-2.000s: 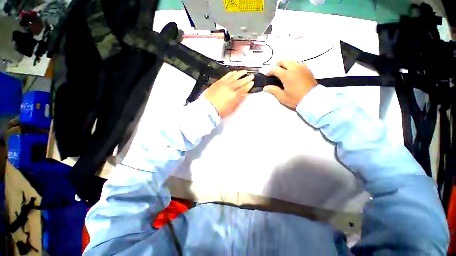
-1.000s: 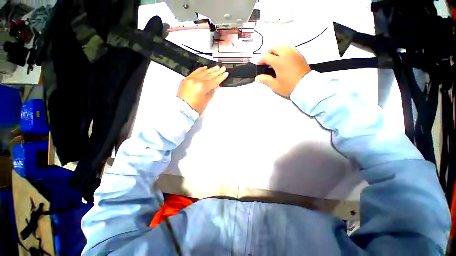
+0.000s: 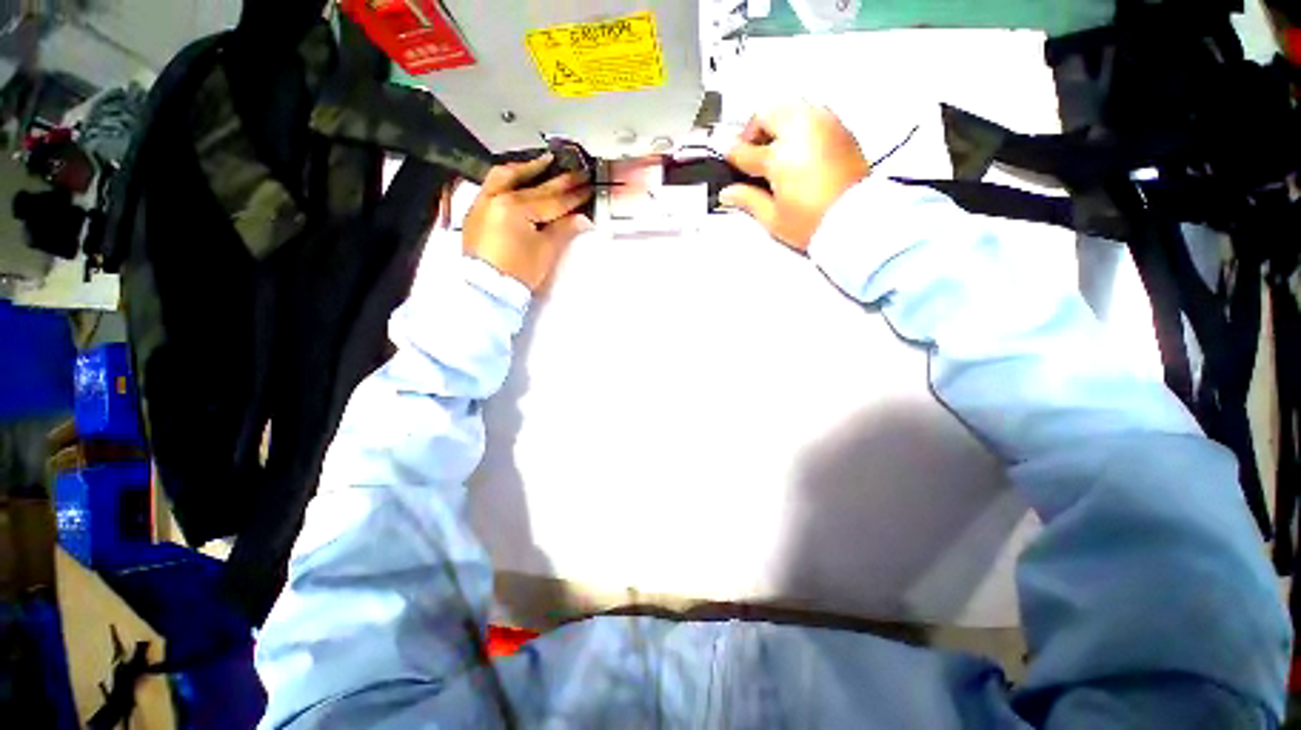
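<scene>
The camouflage shoulder strap (image 3: 393, 126) runs from the upper left to the sewing machine (image 3: 571, 64). My left hand (image 3: 525, 221) is shut on its near end, just left of the work clamp (image 3: 649, 210). My right hand (image 3: 802, 174) grips the black webbing strap (image 3: 985, 203) between thumb and fingers, just right of the clamp. The webbing runs on to the right. The clamp's pinkish plate shows between my hands. The joint between strap and webbing lies under the machine head and is partly hidden.
Dark camouflage shoulder straps (image 3: 214, 342) hang at the left table edge. A webbing bundle (image 3: 1177, 143) lies at the right, with a triangular tab (image 3: 973, 140) pointing left. Blue crates (image 3: 100, 511) stand at the lower left. A white tabletop (image 3: 685, 414) lies before me.
Both hands have moved up to the clamp, carrying the shoulder strap's end and webbing from in front of it to under the machine head. The view has shifted, showing more of the head.
</scene>
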